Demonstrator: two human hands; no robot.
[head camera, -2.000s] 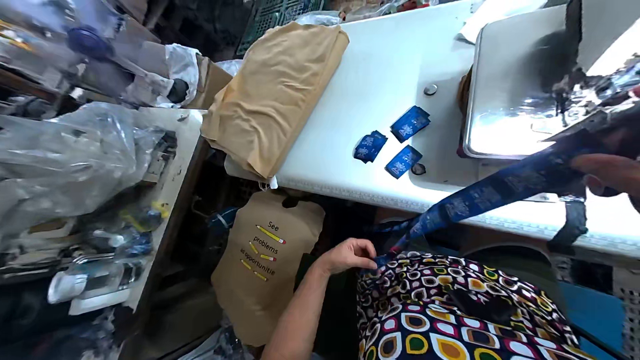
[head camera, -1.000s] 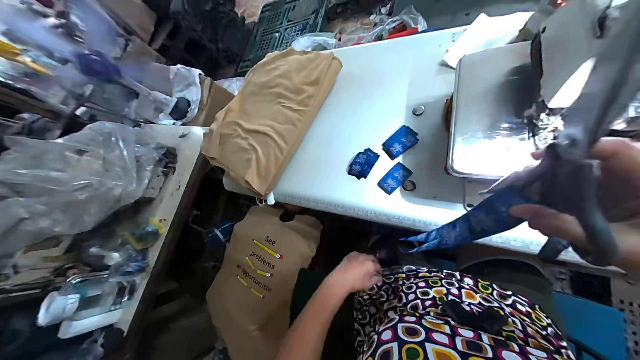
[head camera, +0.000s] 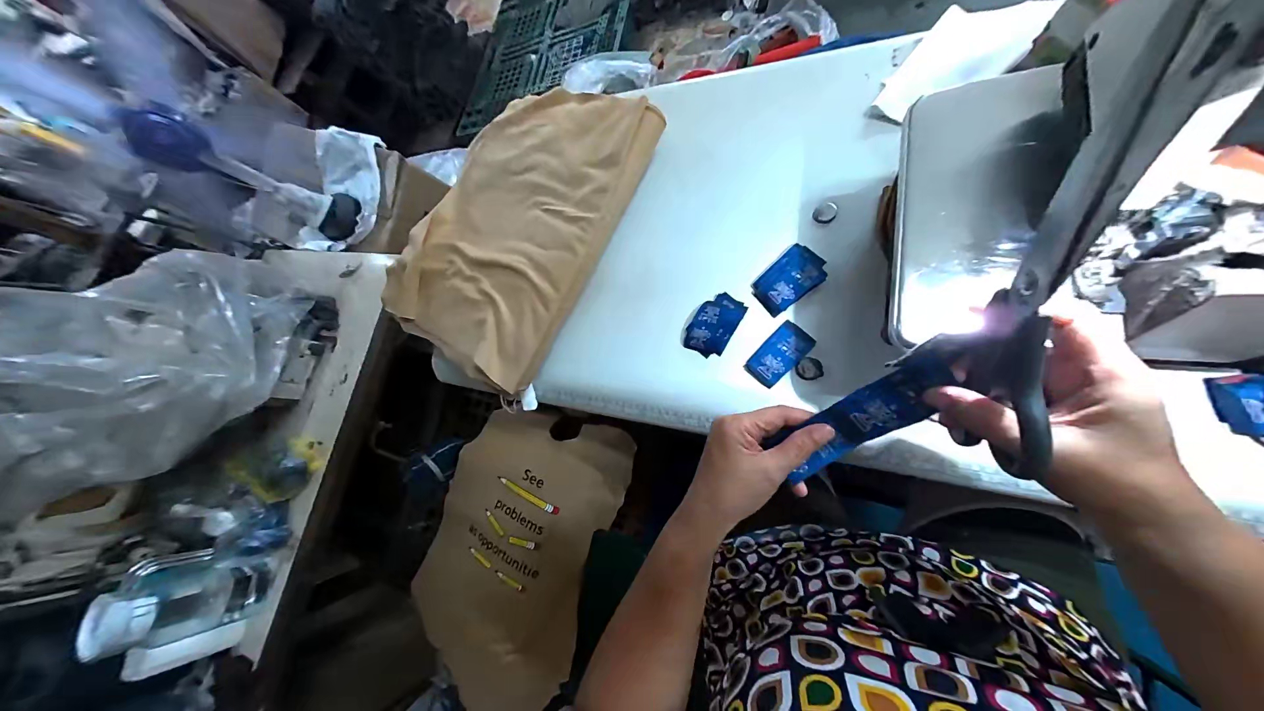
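Note:
My left hand pinches the lower left end of a blue printed fabric label strip between thumb and fingers. The strip stretches over the table's front edge to my right hand. That hand grips black-handled scissors, their blades pointing up and away, and also holds the strip's right end. Small blue label pieces lie in several groups on the white sewing table. Beside them sit a round metal disc and a dark ring-like part.
Folded tan fabric lies on the table's left end. A printed tan garment piece hangs below. The sewing machine's metal plate is at the right. A side shelf holds clear plastic and a clear bottle.
My left hand has risen from my lap to the strip near the table edge. The scissors, in my right hand one second ago, now point farther away from me.

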